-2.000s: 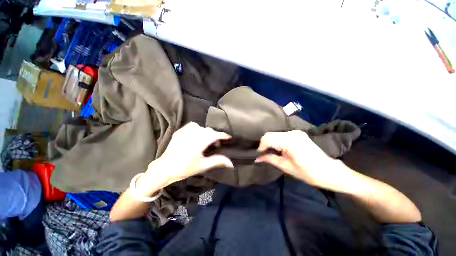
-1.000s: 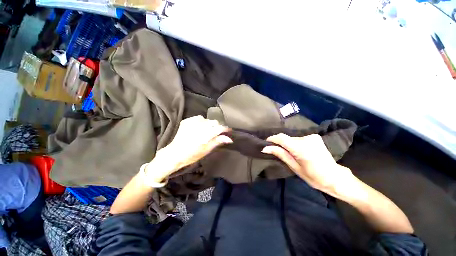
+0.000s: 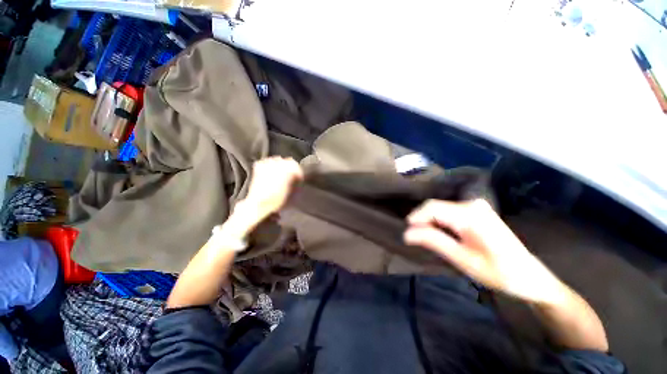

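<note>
A brown garment (image 3: pixel 351 150) lies over my lap. Its darker brown band (image 3: pixel 351 213) is stretched in a slanting line between my hands. My left hand (image 3: pixel 274 188) is closed on the band's upper left end. My right hand (image 3: pixel 457 230) pinches the band's lower right end between thumb and fingers. Both hands are bare and slightly blurred. A white label (image 3: pixel 412 163) shows blurred on the garment behind the band. The fingertips of my left hand are hard to make out.
A white table (image 3: pixel 439 66) runs across the top right, with slim orange and black snips (image 3: pixel 649 79) on it. A brown garment pile (image 3: pixel 175 161) is at left, near blue crates (image 3: pixel 132 51), a cardboard box (image 3: pixel 69 117) and a red stool (image 3: pixel 69 254). Another person's sleeve (image 3: pixel 28 277) is at far left.
My hands have moved apart, the left one up and left, the right one slightly right and down. The band between them is now longer and taut. The label has shifted slightly left and blurred.
</note>
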